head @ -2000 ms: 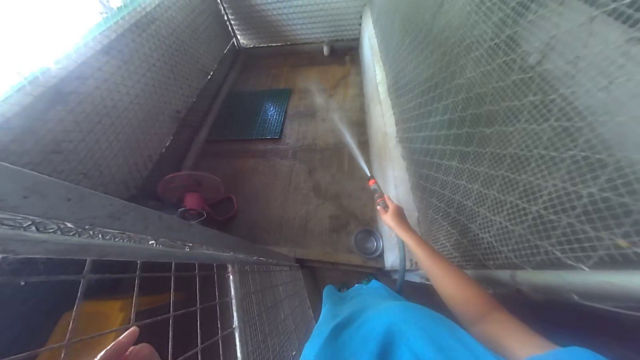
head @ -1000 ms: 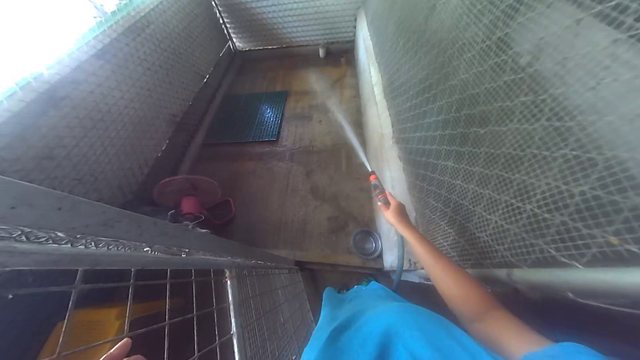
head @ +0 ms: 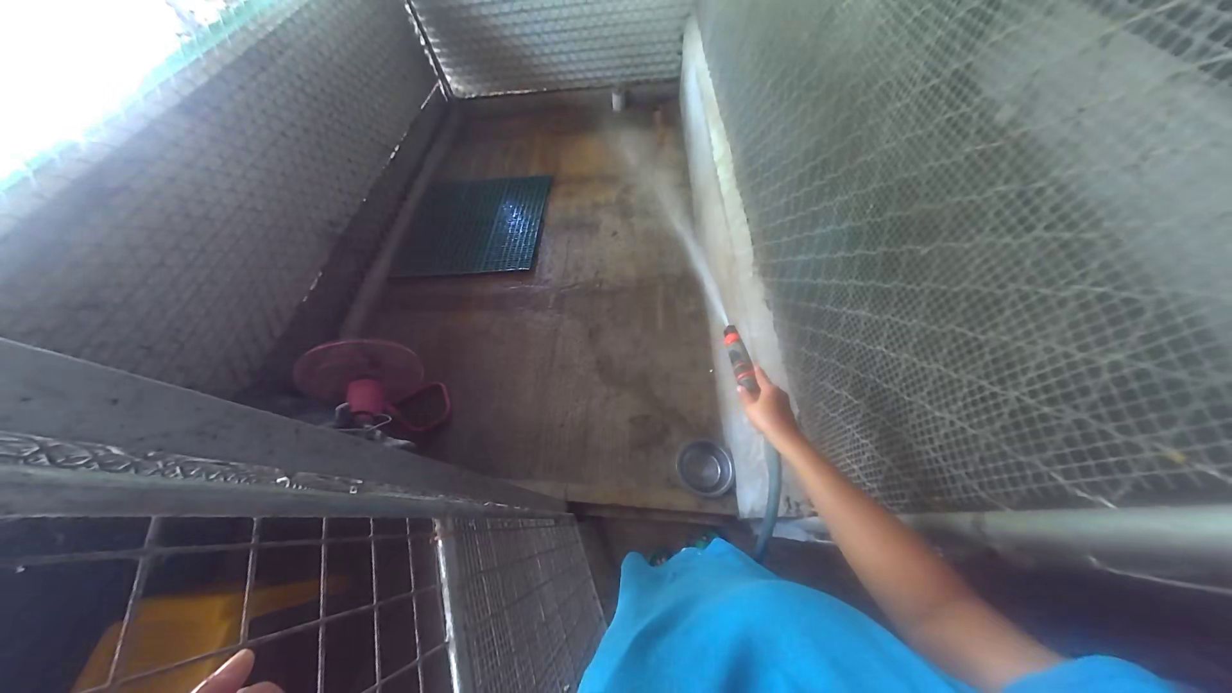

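Observation:
My right hand (head: 770, 409) is closed around a black and red hose spray nozzle (head: 739, 358), and a jet of water (head: 688, 231) shoots from its tip toward the far right part of the concrete floor (head: 616, 356). A blue-grey hose (head: 772, 500) hangs down from that hand past a round metal bowl (head: 705, 469), which stands on the floor near the low wall. At the bottom left edge only some fingers of my left hand (head: 231, 674) show, beside the wire grid of a metal gate (head: 322, 587); whether they hold anything is hidden.
A dark green plastic grid mat (head: 472, 226) lies on the floor farther back. A red round stand with a looped part (head: 366, 385) is at the left. Wire mesh (head: 962, 241) encloses both sides, above a pale low wall (head: 736, 241) on the right. Something yellow (head: 173, 635) is behind the gate.
The water keeps spraying from the nozzle, and its far end lands a little farther back than two seconds ago. Less of my left hand showed one second ago than two seconds ago.

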